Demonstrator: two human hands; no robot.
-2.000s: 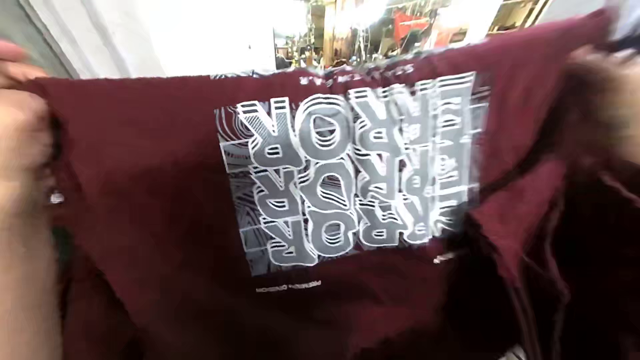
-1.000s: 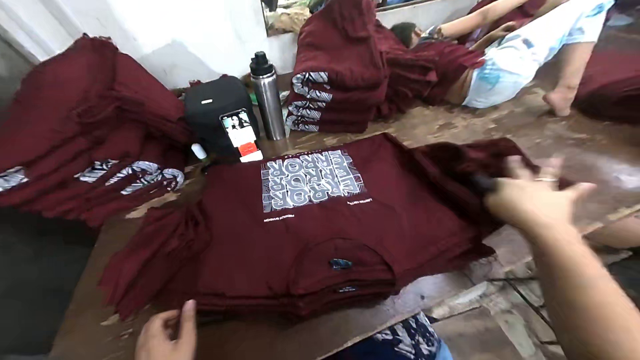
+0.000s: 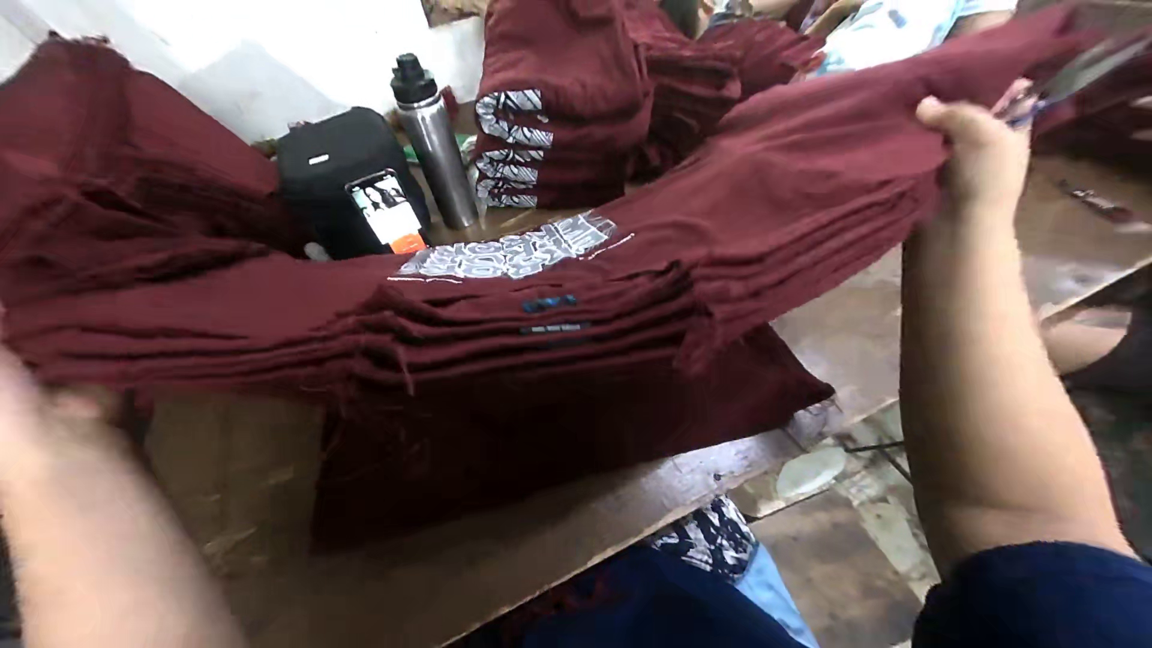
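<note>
Several layered maroon T-shirts (image 3: 792, 171) with a grey and white print are lifted between my two hands, sagging in the middle. My right hand (image 3: 976, 148) grips their sleeve side at the right, and a blurred metal tool, seemingly thread snips or scissors (image 3: 1089, 67), sticks out from it. At the left edge my left hand (image 3: 54, 405), blurred and partly cut off, holds the other side of the stack. The neck openings with small labels face me. Below the raised shirts, more maroon fabric (image 3: 540, 441) lies on the wooden table (image 3: 558, 562).
Behind stand a steel bottle (image 3: 436, 148) and a black case (image 3: 310, 180) with a phone (image 3: 385, 209) leaning on it. A folded maroon stack (image 3: 567, 99) is at the back, a maroon heap (image 3: 108, 162) at left. Another person is partly visible at the upper right, beyond the table.
One second ago the shirts lay flat on the table, with both my hands apart from or beside them. Now both hands grip the sides and the upper shirts are raised.
</note>
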